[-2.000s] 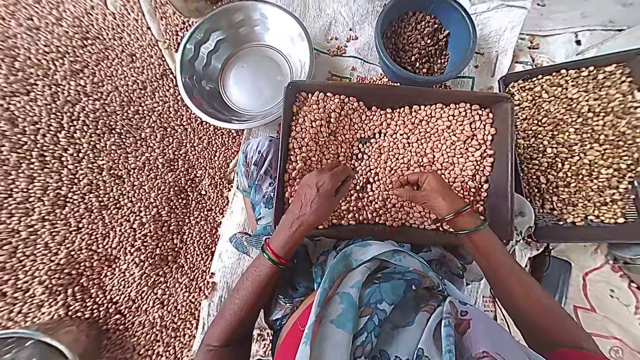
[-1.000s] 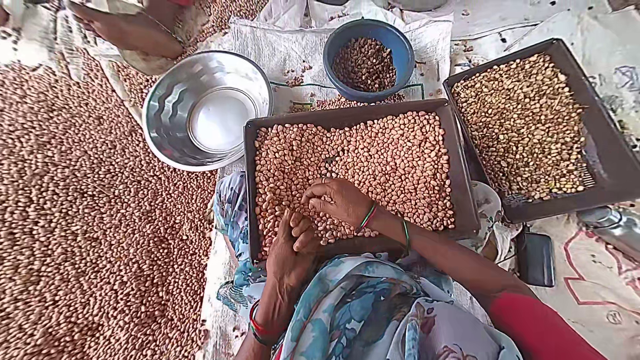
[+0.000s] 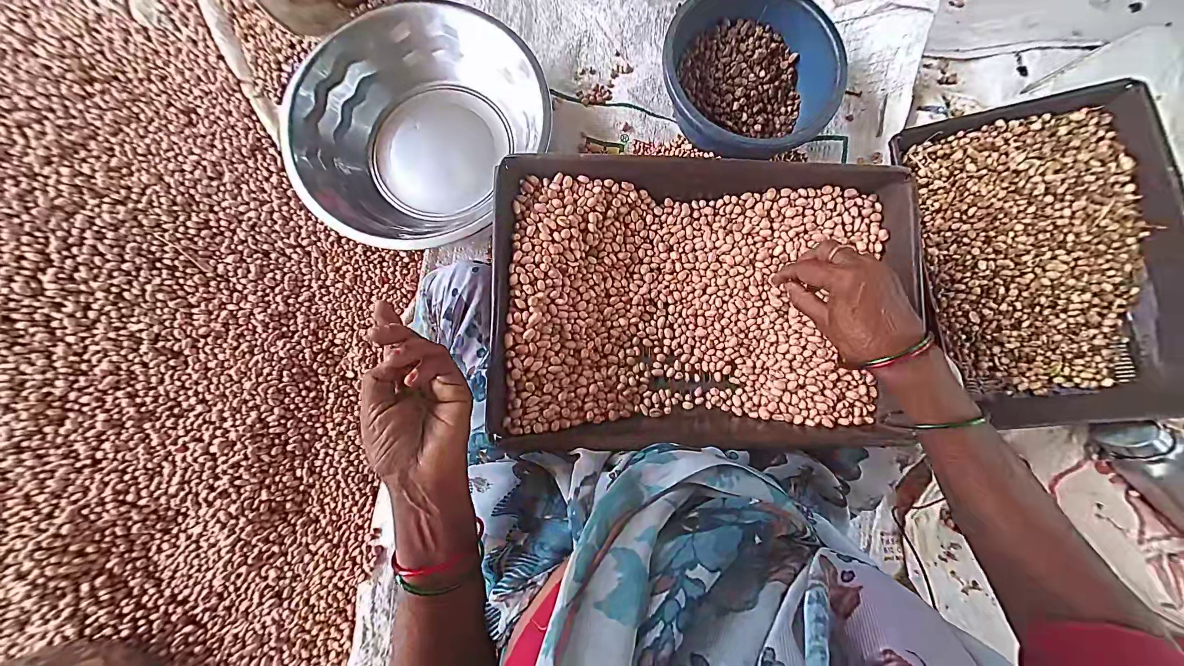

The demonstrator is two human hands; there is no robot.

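Note:
A dark rectangular tray (image 3: pixel 703 431) of pinkish-brown peanut kernels (image 3: pixel 731 268) rests on my lap. My left hand (image 3: pixel 414 393) is raised outside the tray's left side, near the big heap of kernels, palm up with its fingers curled; whether something small lies between them cannot be told. Over the right part of the tray, my right hand (image 3: pixel 846 296) touches or hovers just above the kernels, thumb and forefinger near each other. No kernel shows clearly in its fingertips. Near the tray's lower edge, a patch of its dark bottom shows among the kernels.
A steel basin (image 3: pixel 314 120) stands beyond the tray at the left, beside the large kernel heap (image 3: pixel 185 370). Behind the tray is a blue bowl (image 3: pixel 823 69) of darker kernels. A second dark tray (image 3: pixel 1091 404) of yellowish-brown pieces stands right; a metal container (image 3: pixel 1142 453) is partly visible below it.
My left hand has moved from the tray's lower left out past its left side. My right hand has moved away from it to the tray's right part.

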